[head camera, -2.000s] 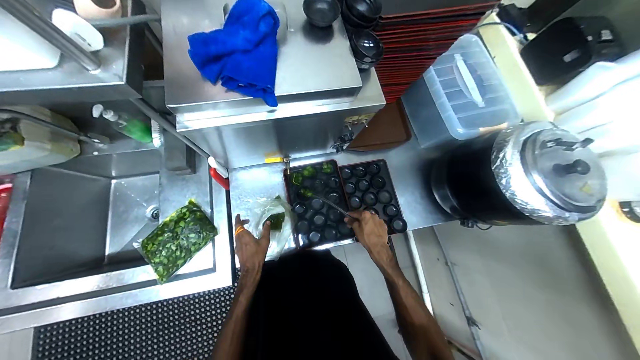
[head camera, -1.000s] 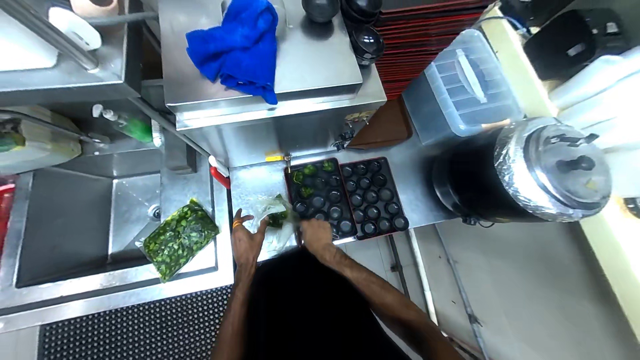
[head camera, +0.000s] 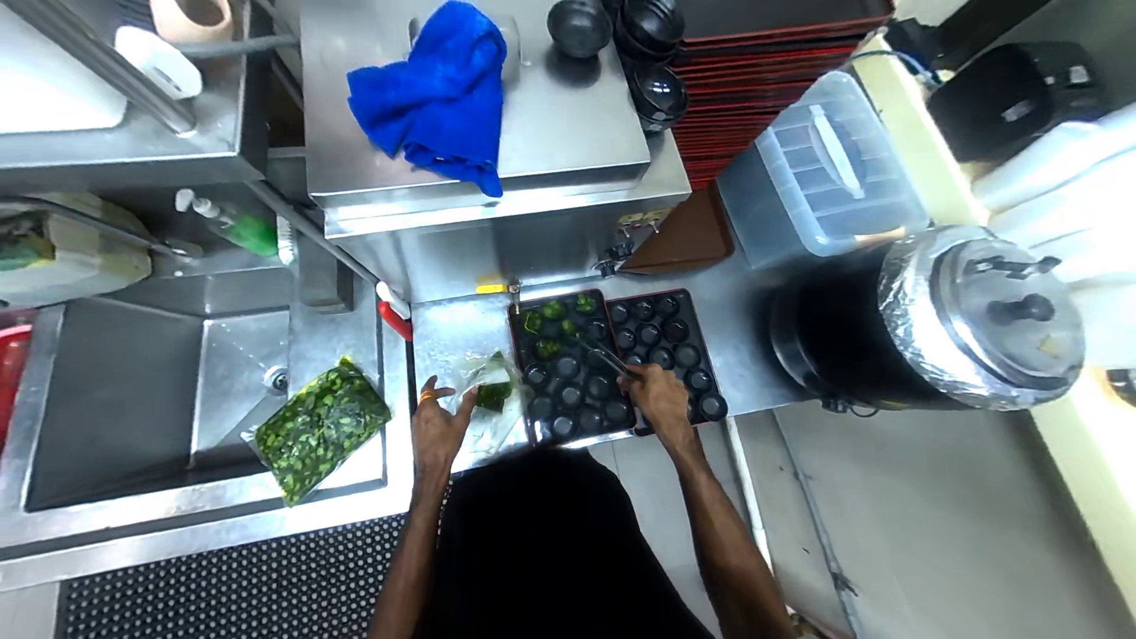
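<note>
On the steel counter, my left hand (head camera: 442, 426) has its fingers apart, thumb and fingertips at the edge of a clear plastic bag (head camera: 497, 429) with chopped greens (head camera: 493, 394) in its mouth. My right hand (head camera: 657, 396) grips metal tongs (head camera: 603, 355), whose tips point over the left black tray (head camera: 568, 439). Small black bowls (head camera: 570, 394) fill that tray, and several at its far end hold greens (head camera: 553, 310). A second tray (head camera: 721, 382) of black bowls stands right beside it, partly under my right hand.
A sealed bag of greens (head camera: 321, 430) lies by the sink (head camera: 106, 390). A red-handled tool (head camera: 395, 319) rests at the counter's left edge. Beyond stand a steel unit with a blue cloth (head camera: 444, 98), a clear plastic bin (head camera: 816, 177) and a large foil-wrapped pot (head camera: 834, 319).
My right hand has moved from beside the plastic bag back over the trays, to the right. More bowls at the left tray's far end hold greens than two seconds ago.
</note>
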